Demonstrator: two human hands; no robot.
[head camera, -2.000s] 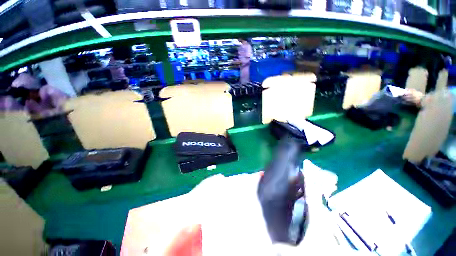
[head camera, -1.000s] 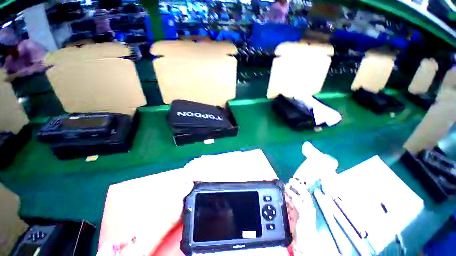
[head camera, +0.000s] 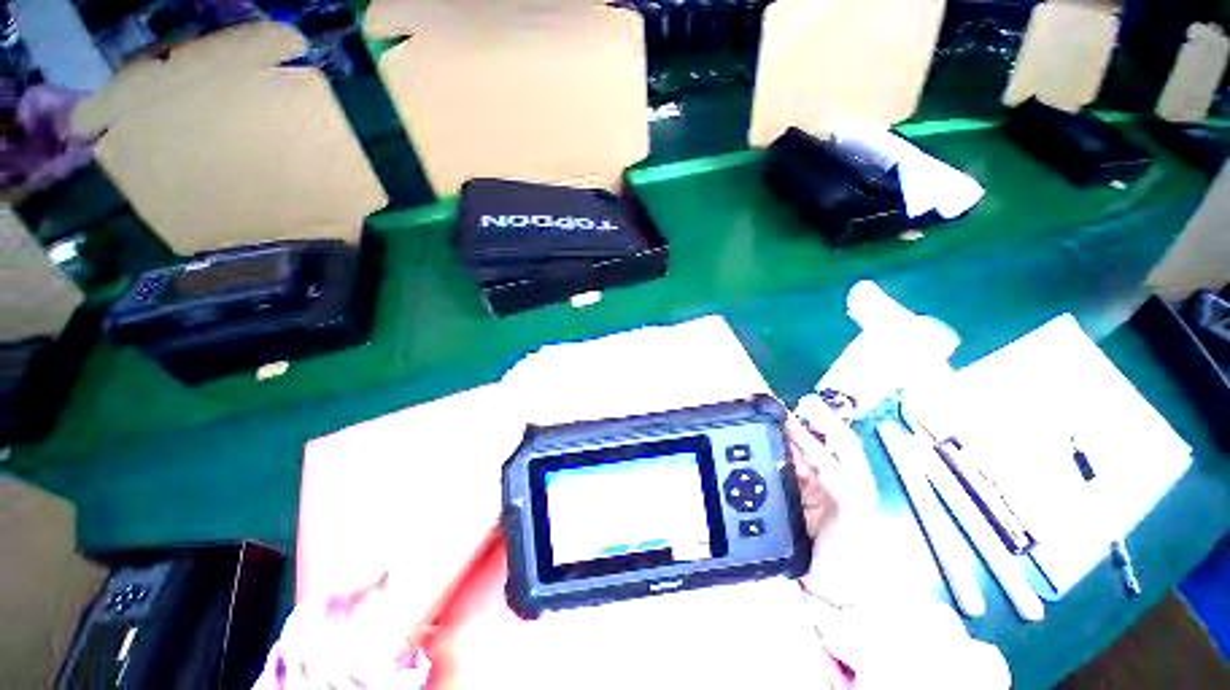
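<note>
A grey scan tool (head camera: 658, 508) with a black rugged rim is held above the pale work mat, screen up. Its screen is bright white, with a small pale label at the lower right; the round keypad is on the right. My right hand (head camera: 826, 483) grips its right edge. My left hand (head camera: 459, 582), washed out by glare and reddish, is at its left edge; its fingers are mostly hidden. The work mat (head camera: 391, 472) lies on the green bench.
Open boxes with tan lids stand along the bench; one holds a black TOPDON pouch (head camera: 546, 223), another a scan tool (head camera: 223, 283). Right of the mat are a white bottle (head camera: 901, 337), pale strips (head camera: 931, 519), a thin dark tool (head camera: 991, 499) and white paper (head camera: 1079, 391) with a marker pen (head camera: 1083, 464).
The blurred, upright scan tool has been turned to show its front. Its screen has gone from dark to bright. The camera view has tilted further down onto the bench.
</note>
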